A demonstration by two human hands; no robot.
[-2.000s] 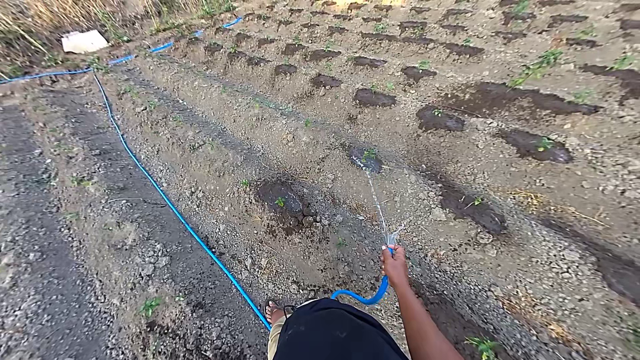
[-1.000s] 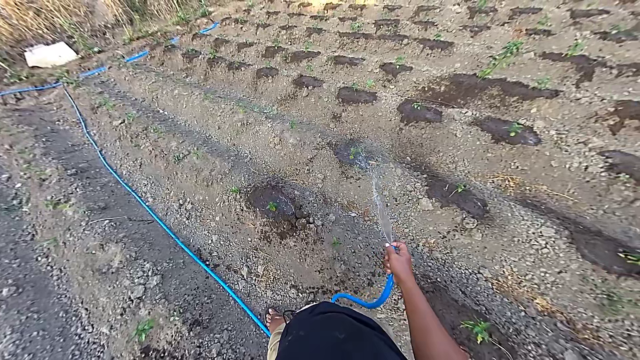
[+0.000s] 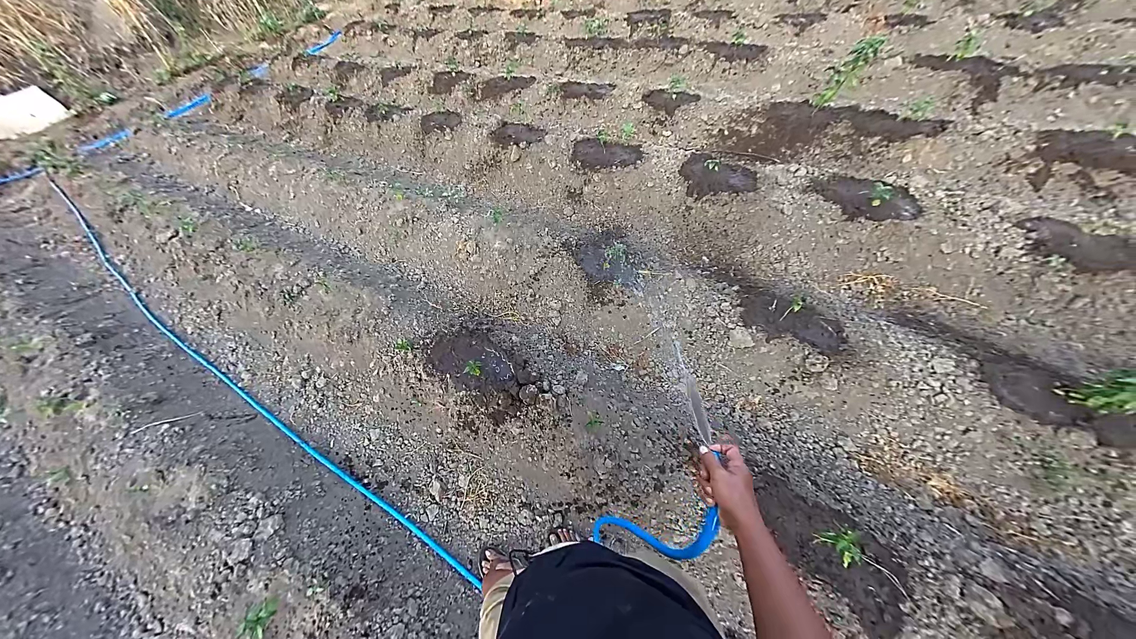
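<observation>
My right hand [image 3: 728, 484] grips the end of a blue water hose [image 3: 679, 552] at the lower right of centre, thumb near its mouth. A stream of water [image 3: 694, 395] leaves the hose and lands by a small green seedling [image 3: 615, 256] in a wet dark patch of soil. From the hand the hose curves down and left behind my body. Another seedling [image 3: 473, 367] stands in a wet patch left of the stream. My left hand is out of view.
A long stretch of blue hose [image 3: 266, 413] runs from my sandalled feet [image 3: 495, 561] to the upper left. Rows of wet planting spots [image 3: 717, 175] cross the ridged, stony soil. A pale sheet [image 3: 28, 112] lies near dry grass [image 3: 80, 40]. A seedling [image 3: 843, 545] grows right of my forearm.
The water now falls in a broader, more broken spray around the same seedling than two seconds ago. My right hand keeps its hold on the hose. The view has shifted slightly.
</observation>
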